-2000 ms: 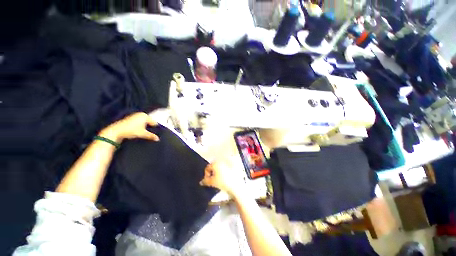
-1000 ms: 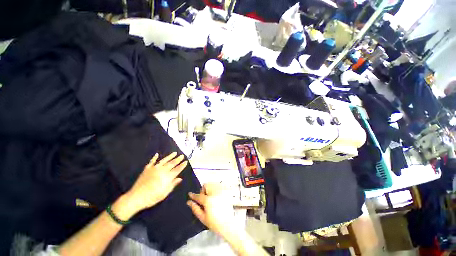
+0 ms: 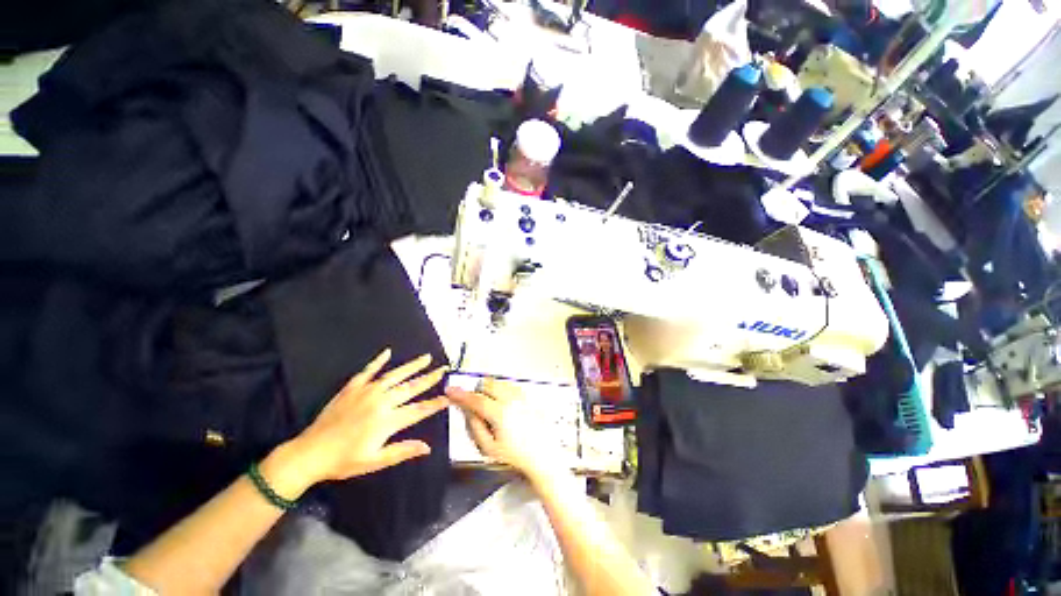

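A dark garment piece (image 3: pixel 349 305) lies flat left of the white sewing machine (image 3: pixel 652 274), its lower end hanging towards my lap. My left hand (image 3: pixel 375 419) lies flat on it, palm down, fingers spread. My right hand (image 3: pixel 498 421) is at the piece's right edge, on the pale machine bed (image 3: pixel 529 343), below the needle area. Its index finger points left and the other fingers are curled; whether it pinches the cloth edge I cannot tell. The presser foot area (image 3: pixel 498 305) is above my hands, with no cloth seen under it.
A lit smartphone (image 3: pixel 603 370) lies on the bed right of my right hand. Stacked dark panels (image 3: pixel 750 454) lie under the machine's right end. A large dark garment heap (image 3: pixel 151 175) fills the left. A teal basket (image 3: pixel 913 396), a thread cone (image 3: pixel 532 157) and dark blue cones (image 3: pixel 727 107) stand around the machine.
The view has shifted. My left hand has moved from the cloth's upper edge near the needle down onto its middle and spread flat. The garment piece now lies straighter beside the bed.
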